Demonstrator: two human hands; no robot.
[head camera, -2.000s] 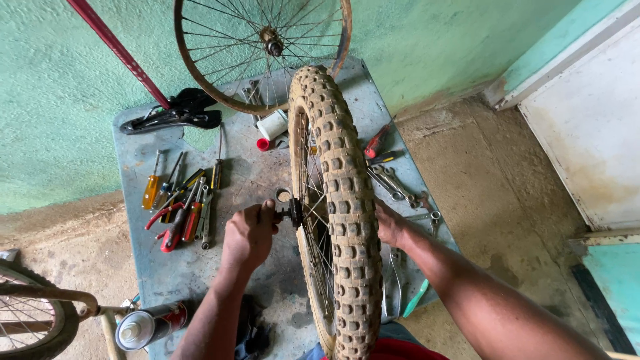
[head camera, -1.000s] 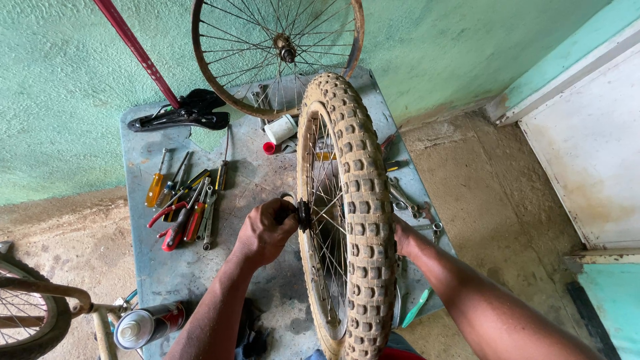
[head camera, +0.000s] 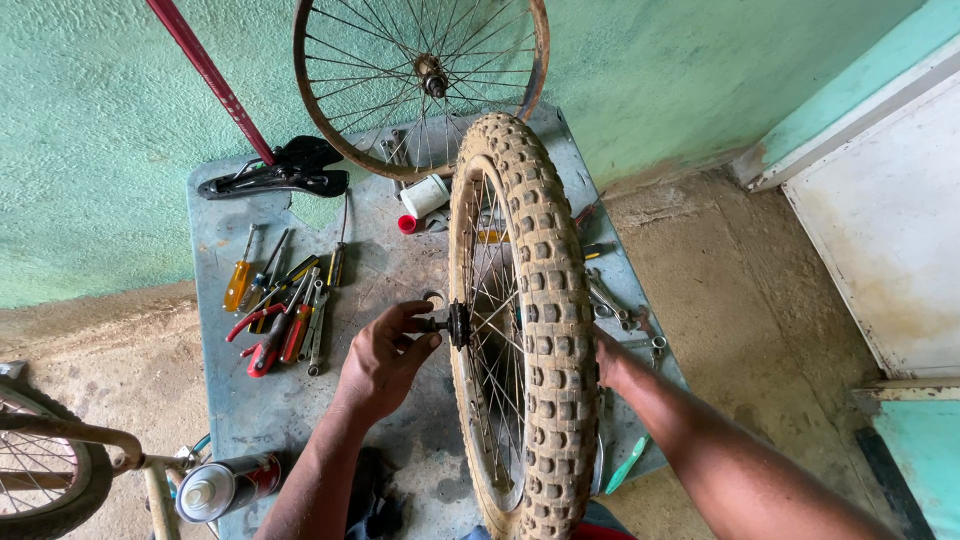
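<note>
A bicycle wheel with a muddy knobby tyre (head camera: 555, 322) stands upright at the near side of the table, its spokes and rim facing left. From the hub (head camera: 459, 325) an axle end sticks out to the left. My left hand (head camera: 390, 352) has its thumb and fingers closed on that axle end. On the other side of the tyre is my right hand (head camera: 606, 360), mostly hidden behind the wheel; what its fingers do cannot be seen. Left of my left hand lie screwdrivers (head camera: 237, 285), red-handled pliers (head camera: 266, 345) and wrenches (head camera: 316, 330).
A bare spoked wheel (head camera: 541, 60) leans on the wall behind a black bicycle saddle (head camera: 281, 171) with a red post. A white container (head camera: 425, 196), a red cap (head camera: 407, 223), several wrenches (head camera: 607, 296), a green-handled brush (head camera: 628, 465) and a spray can (head camera: 214, 487) are on the table.
My left hand has turned and opened up somewhat, with its thumb and fingertips now in plain view at the axle end. The wheel stays upright.
</note>
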